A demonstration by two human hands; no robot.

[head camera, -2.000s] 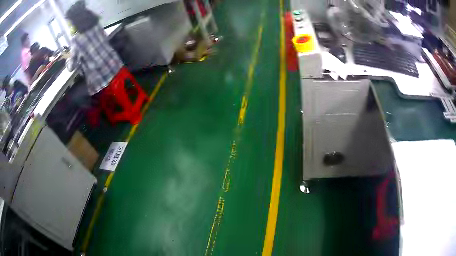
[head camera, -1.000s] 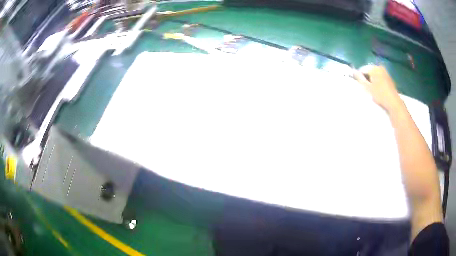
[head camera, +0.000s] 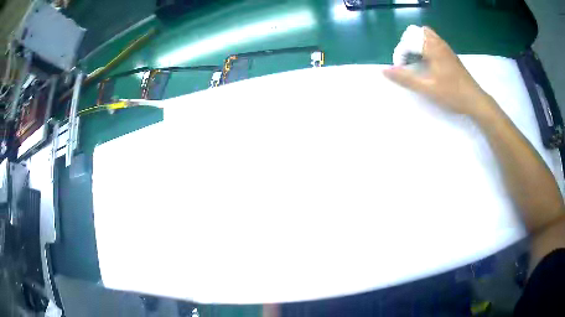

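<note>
A large white sheet (head camera: 297,198) lies in front of me. My right hand (head camera: 430,65) is over its far right edge, beside the green belt, with white covers on some fingers. The fingers are curled, and a small dark patch shows between them; I cannot tell whether they hold anything. Thin black phone middle frames with orange-gold and silver bits lie in a row along the sheet's far edge, one (head camera: 272,53) at the middle and another (head camera: 179,73) left of it. My left hand is not clearly in view; a small pinkish patch at the bottom edge is too little to identify.
The glossy green belt (head camera: 266,28) runs beyond the sheet, with another dark frame (head camera: 387,4) at the top edge. A white strip with a yellow end (head camera: 118,106) and a silver ladder-like bracket (head camera: 67,139) are at left. A long dark piece (head camera: 541,99) stands at the right edge.
The view has swung from the aisle to the white sheet and belt. Since one second ago, my right hand shows higher and slightly left, and the frames on the belt show clearly.
</note>
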